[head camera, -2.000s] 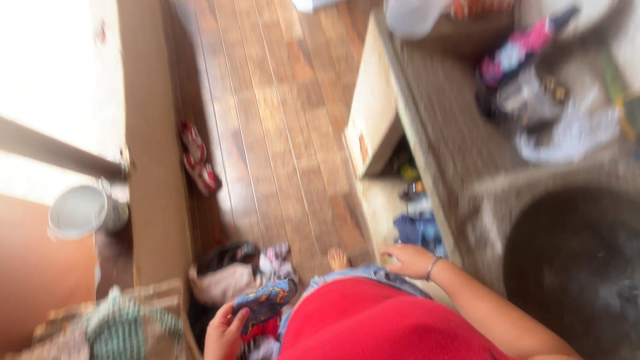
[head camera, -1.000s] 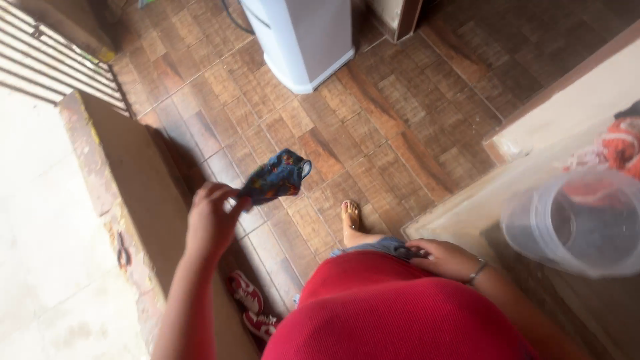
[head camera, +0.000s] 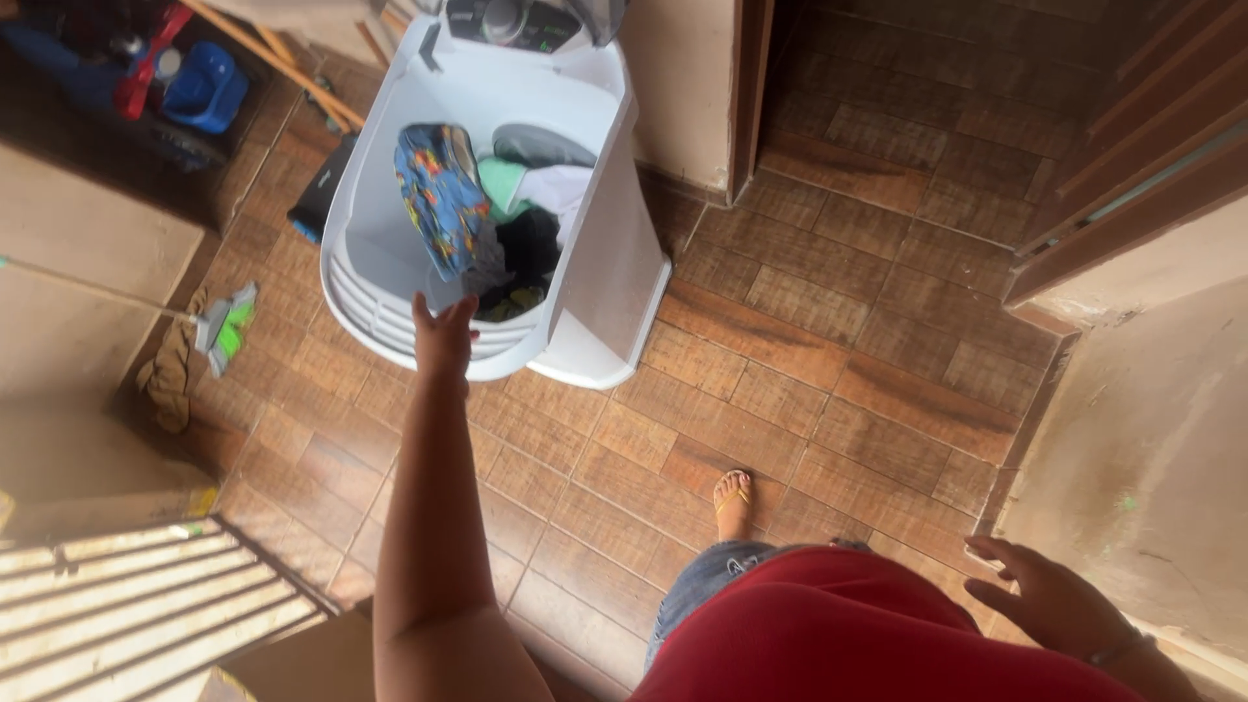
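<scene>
A blue patterned cloth garment (head camera: 441, 195) is in mid-air over the opening of a white top-loading washing machine (head camera: 624, 224), just beyond my outstretched left hand (head camera: 446, 336). The fingers of that hand are spread and a gap parts them from the cloth. Inside the tub lie a green cloth (head camera: 502, 185), a white cloth (head camera: 558, 190) and dark clothes (head camera: 526, 244). My right hand (head camera: 1048, 595) hangs at the lower right beside my body, fingers loosely apart, holding nothing.
A broom (head camera: 224, 327) with green and grey bristles lies near a brown cloth (head camera: 174, 375) by the left wall. Wooden poles (head camera: 283, 68) and a blue plastic container (head camera: 207, 88) are behind the machine's left side. A barred gate (head camera: 146, 604) is lower left, a doorway upper right.
My left hand, which held the blue patterned garment a second ago, has let it go over the washing machine. The view has swung from the sink area to the machine.
</scene>
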